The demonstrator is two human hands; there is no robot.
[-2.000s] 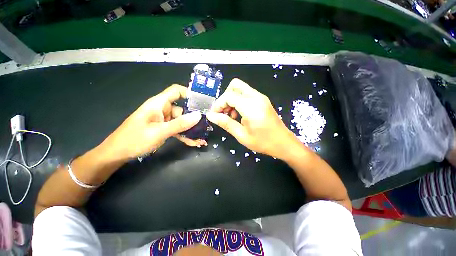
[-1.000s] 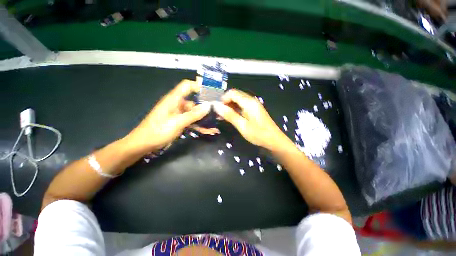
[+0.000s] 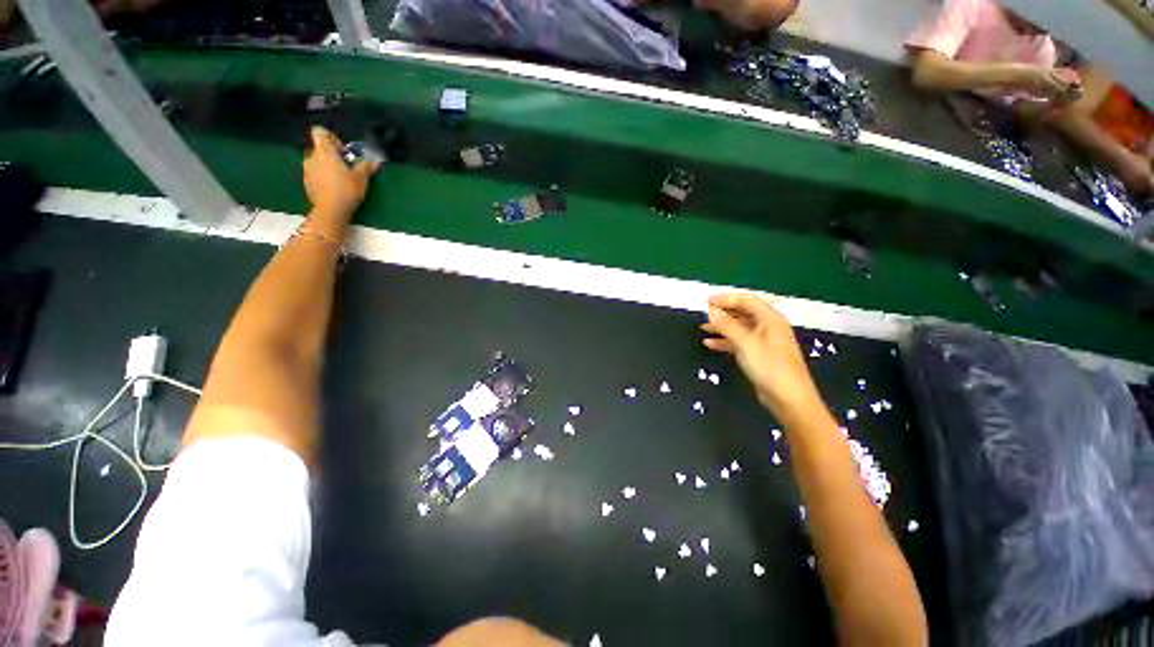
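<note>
My left hand [image 3: 334,176] reaches over the green conveyor belt and grips a phone unit [image 3: 359,153] at its fingertips; the fingers partly hide it. My right hand [image 3: 749,339] is above the bench near the white rail, with thumb and fingers close together. Whether it pinches a tiny piece cannot be told. Two waiting phone units [image 3: 478,442] lie side by side on the dark bench mat, blue at one end and black at the other. Small white pieces [image 3: 685,551] are scattered to their right. A white pile [image 3: 871,473] is partly hidden by my right forearm.
The conveyor [image 3: 595,259] carries spaced units behind the white rail [image 3: 506,264]. A slanted metal post [image 3: 139,114] stands left. A white plug and cable [image 3: 146,358] lie left. A plastic-wrapped black bundle [image 3: 1025,480] lies right. People's arms and more parts are beyond the belt.
My hands have separated. My left hand has moved forward and left over the belt with a unit; my right has moved right. The view has shifted, and two units show on the bench.
</note>
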